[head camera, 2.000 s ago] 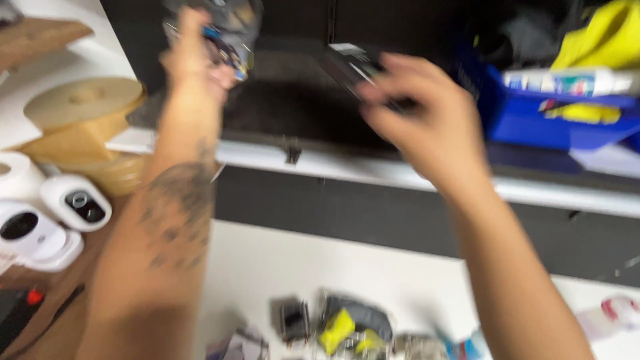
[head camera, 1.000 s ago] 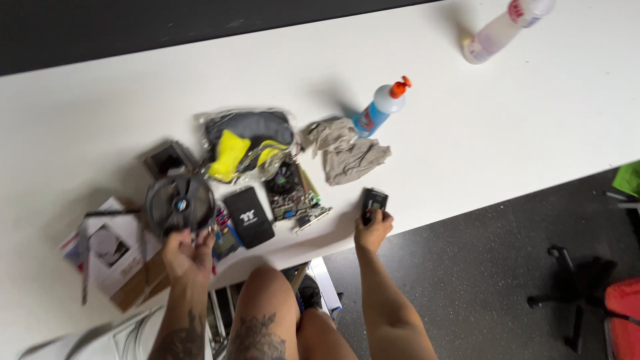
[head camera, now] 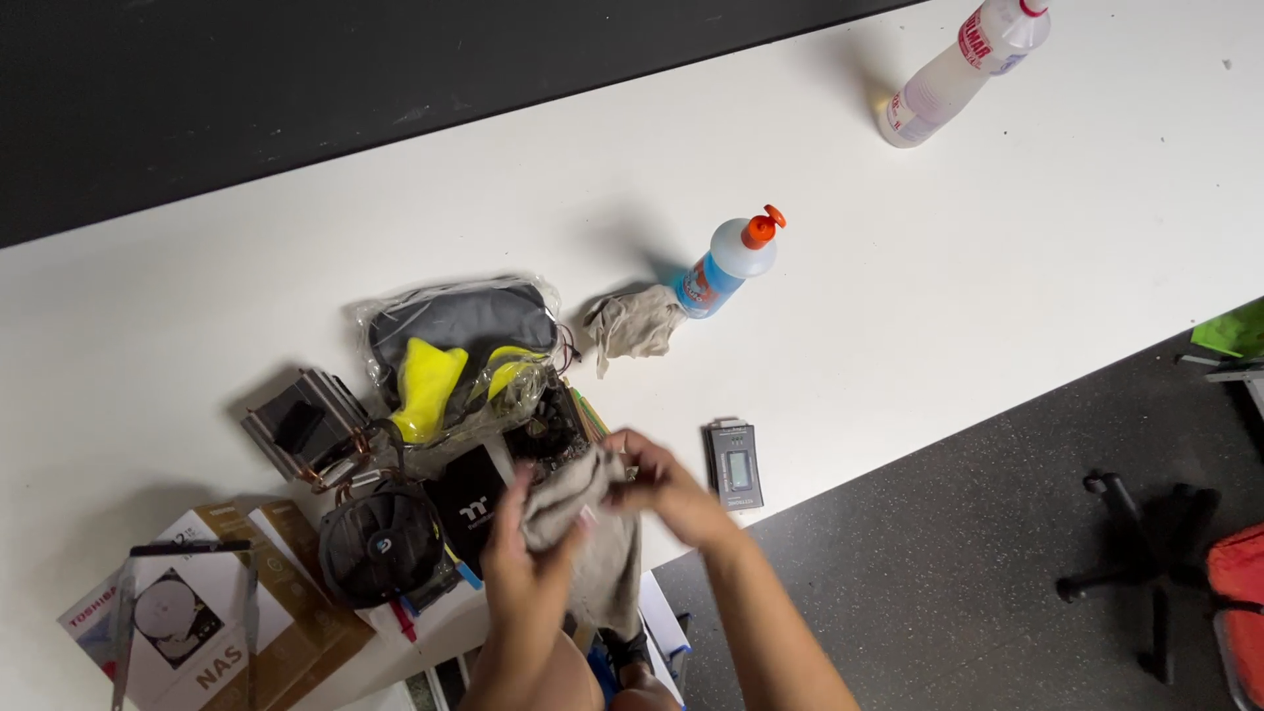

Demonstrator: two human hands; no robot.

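Both my hands hold a beige cloth (head camera: 597, 548) over the table's front edge. My left hand (head camera: 533, 543) grips its left side, and my right hand (head camera: 657, 489) pinches its upper right part; the cloth hangs down between them. Right of my right hand, a small black tester with a grey display (head camera: 739, 474) lies near the table edge. A second crumpled beige cloth (head camera: 637, 324) lies farther back, against a bottle of blue liquid with an orange cap (head camera: 731, 262). A black pouch or box (head camera: 469, 499) with a Thermaltake logo lies left of my hands.
At left are a round black fan (head camera: 380, 543), a heatsink (head camera: 301, 425), a Toshiba drive box (head camera: 197, 612) and a plastic-wrapped grey item with yellow parts (head camera: 459, 336). A circuit board (head camera: 548, 425) sits behind my hands. A clear bottle (head camera: 958, 79) stands far back; a chair (head camera: 1155, 573) is at right.
My left hand has let go of the round fan, which now lies on the table. My right hand has let go of the black tester. One beige cloth has moved from the table into my hands.
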